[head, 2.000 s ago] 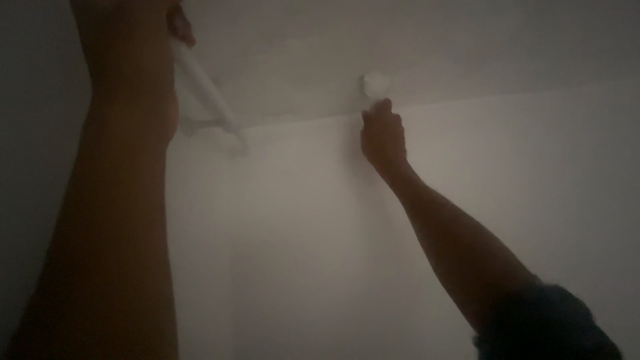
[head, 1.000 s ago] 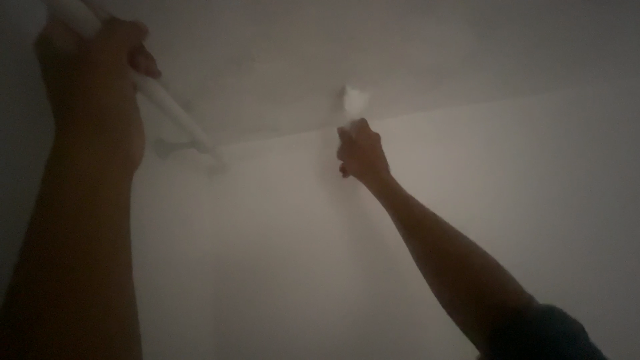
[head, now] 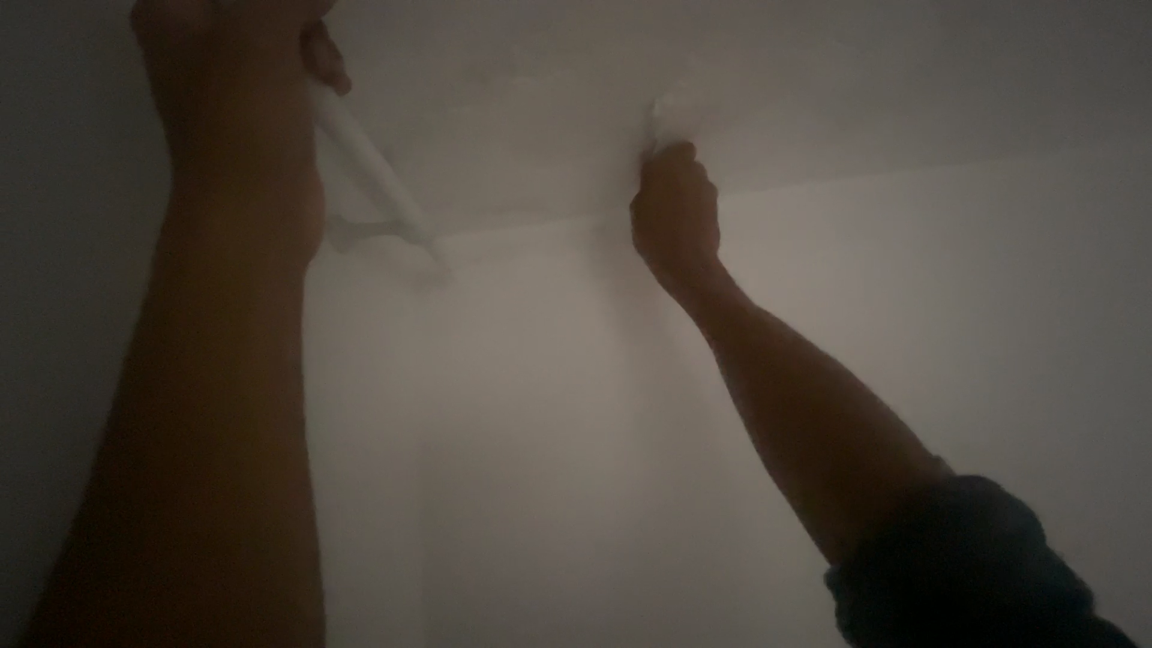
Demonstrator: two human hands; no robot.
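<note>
My left hand [head: 238,63] is raised at the upper left and closed around a white rod [head: 373,175], which slants down to the right toward the wall. My right hand [head: 677,207], reaching up at the upper middle, is closed on a small pale object [head: 670,117], blurred, perhaps a scraper or a cloth. That object is at the ceiling surface, just above the line where ceiling and wall meet. The fingertips of my left hand are partly cut off by the top edge of the view.
A pale ceiling [head: 855,81] meets a pale wall [head: 531,387] along a slanting line. A bracket [head: 369,232] joins the rod near its lower end. The light is dim, and a darker wall lies at the far left.
My right hand and the pale object have shifted a little along the ceiling. My left hand stays on the rod. The view has also moved.
</note>
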